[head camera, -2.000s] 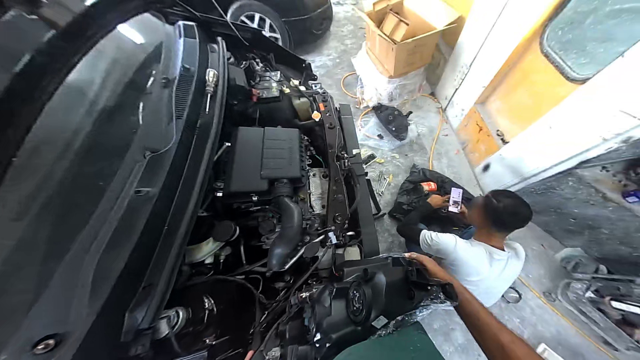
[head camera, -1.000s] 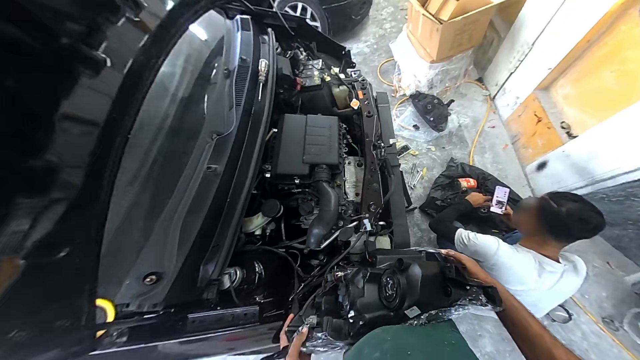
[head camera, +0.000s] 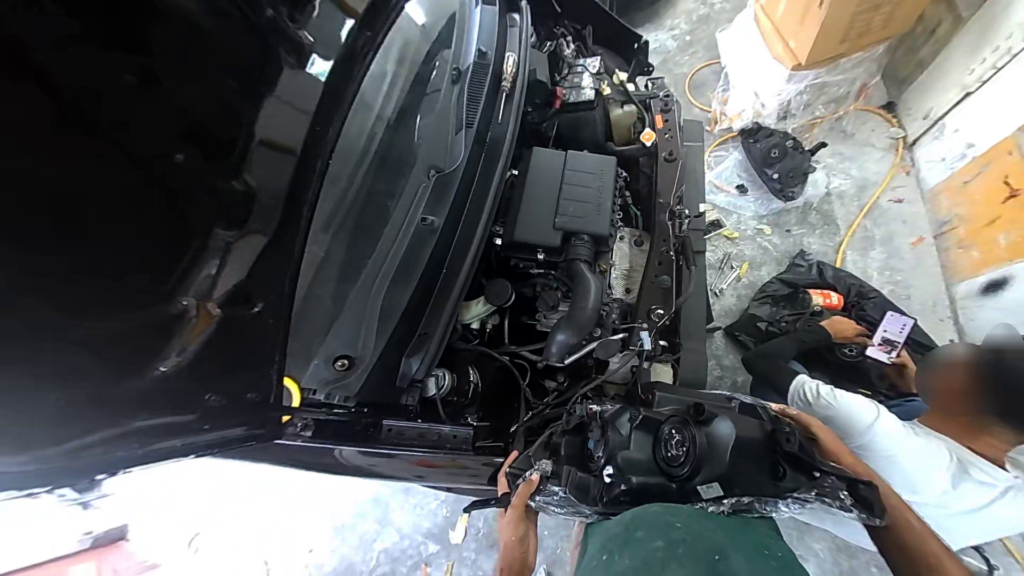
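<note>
A black headlight assembly (head camera: 704, 456), its back side up and clear plastic film along its lower edge, lies between my hands at the car's front corner. My right hand (head camera: 808, 432) grips its right end. At its left end, my left hand (head camera: 522, 500) pinches a small grey connector (head camera: 542, 467) between thumb and fingers, beside the wiring harness (head camera: 552, 412). The open engine bay shows a black air filter box (head camera: 560, 196) and a ribbed intake hose (head camera: 582, 308). Whether the left fingers also touch the housing is not clear.
A co-worker in a white shirt (head camera: 904, 456) sits at the right holding a phone (head camera: 890, 336). Another headlight (head camera: 776, 160) lies on plastic on the floor, near an orange hose (head camera: 868, 212) and a cardboard box (head camera: 836, 28). A screwdriver (head camera: 507, 80) rests by the windshield cowl.
My left hand has come into view at the headlight's left end and now holds a connector. My right hand stays on the other end. The view has shifted left.
</note>
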